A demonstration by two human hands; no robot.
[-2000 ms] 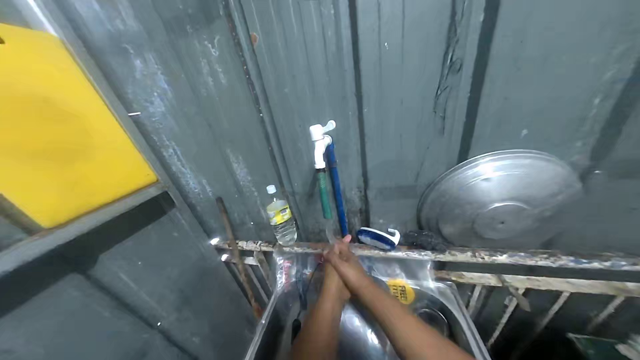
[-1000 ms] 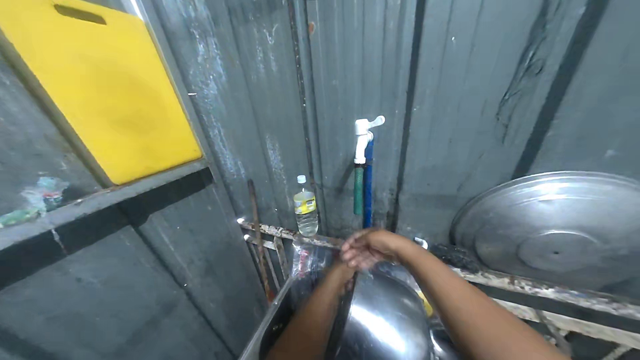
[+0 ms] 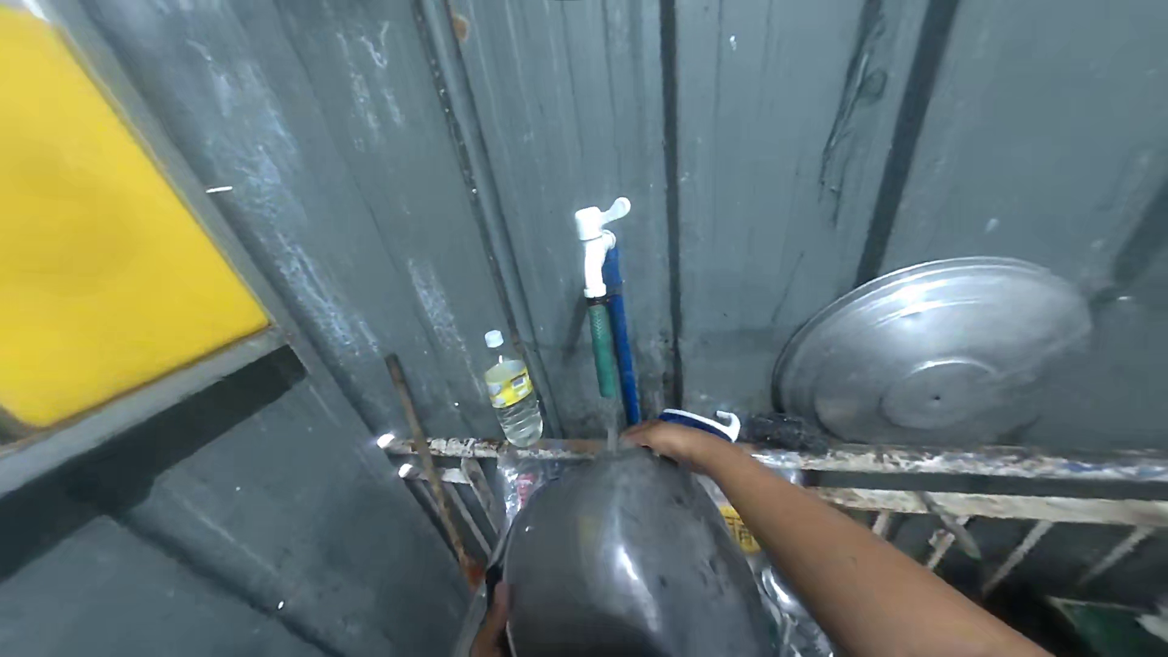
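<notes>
A large rounded metal bowl [image 3: 630, 557], its smooth curved side toward me, is tilted up over the sink between my hands. At its far rim my right hand [image 3: 677, 442] grips the edge, fingers partly hidden. My left hand [image 3: 493, 625] holds its lower left side and shows only in part at the bottom of the view. Water runs from the green hose [image 3: 602, 351] on the white plastic faucet [image 3: 595, 251] onto the far end of the bowl. Beside that hose runs a blue pipe [image 3: 623, 347].
A bottle of clear yellowish liquid [image 3: 516, 401] stands on the rusty metal rail [image 3: 912, 464]. A blue-and-white brush [image 3: 701, 422] and a large round metal lid [image 3: 935, 356] are to the right. A yellow board [image 3: 100, 219] rests on the left shelf; a stick [image 3: 429, 456] leans below.
My hands were together near the water stream; now they are apart and hold the metal bowl, which has been raised from the sink area to under the hose.
</notes>
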